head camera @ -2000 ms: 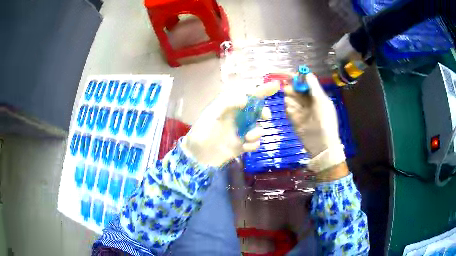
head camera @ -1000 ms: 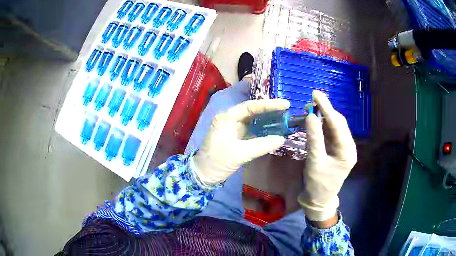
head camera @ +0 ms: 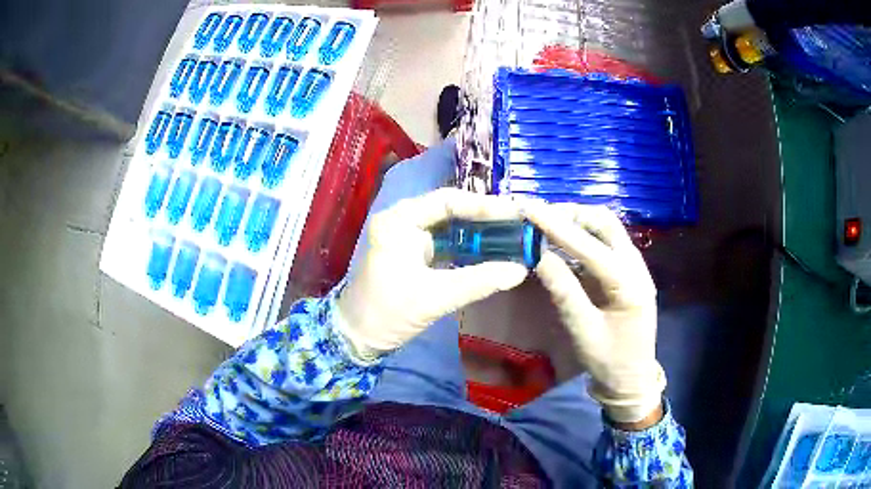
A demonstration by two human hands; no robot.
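A clear-blue housing (head camera: 485, 244) lies sideways between my gloved hands above my lap. My left hand (head camera: 420, 267) grips its body between thumb and fingers. My right hand (head camera: 602, 291) has its fingertips at the housing's right end, by a bright-blue ring. A slim part shows faintly at the right fingertips; the fingers hide most of it. A darker core shows inside the housing. The white blister tray (head camera: 134, 215) at the left holds rows of blue units, the lower rows paler. The blue ribbed tray (head camera: 597, 143) lies beyond my right hand.
Red stools (head camera: 358, 181) stand under the trays, and red plastic (head camera: 501, 372) shows below my hands. The silver and yellow nozzle (head camera: 735, 48) hangs upper right. The green bench (head camera: 812, 334) at the right bears a metal box (head camera: 853, 181) and another tray of blue units (head camera: 797, 458).
The slim part between my right fingertips has moved left into the housing's open end, and my hands have come together. The view has shifted, so trays and stools appear slightly further left.
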